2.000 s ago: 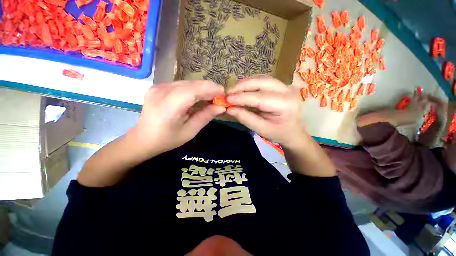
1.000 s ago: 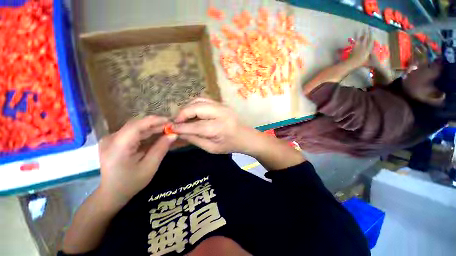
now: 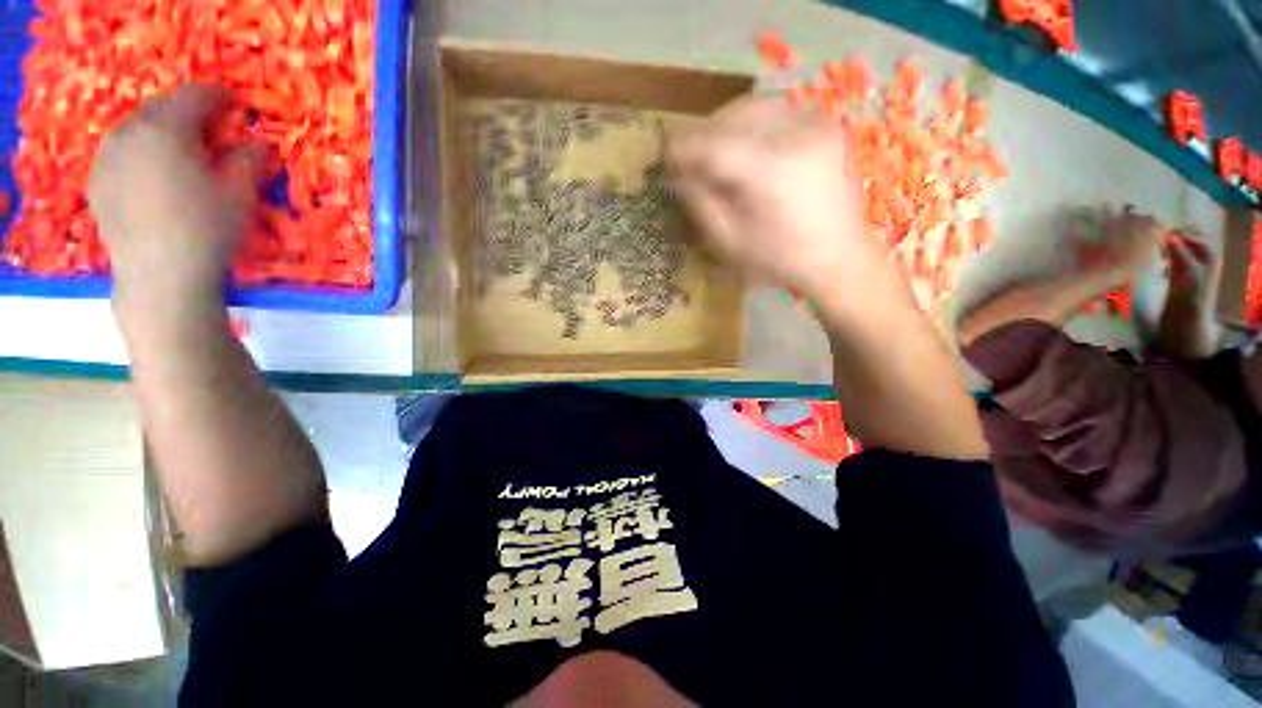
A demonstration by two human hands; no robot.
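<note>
My left hand (image 3: pixel 180 180) is over the blue bin (image 3: pixel 390 166), its fingertips among the small orange parts (image 3: pixel 312 83). It is blurred, and I cannot tell whether it holds one. My right hand (image 3: pixel 775 187) is over the right side of the open cardboard box (image 3: pixel 595 367), its fingers bent down towards the small grey metal parts (image 3: pixel 595 228). It is blurred too, and its grip is hidden. A loose pile of orange pieces (image 3: pixel 920 166) lies on the bench right of the box, partly behind my right hand.
A green conveyor (image 3: pixel 1135 104) curves along the far right with orange shells (image 3: pixel 1187 116). At the right, a person in a brown sleeve (image 3: pixel 1059 401) reaches over the bench among orange pieces. A red stool (image 3: pixel 817 426) shows below the bench edge. Pale cardboard (image 3: pixel 76 512) is at lower left.
My hands were together at an orange part in front of the box. They have parted, left to the blue bin and right over the box. The view has shifted.
</note>
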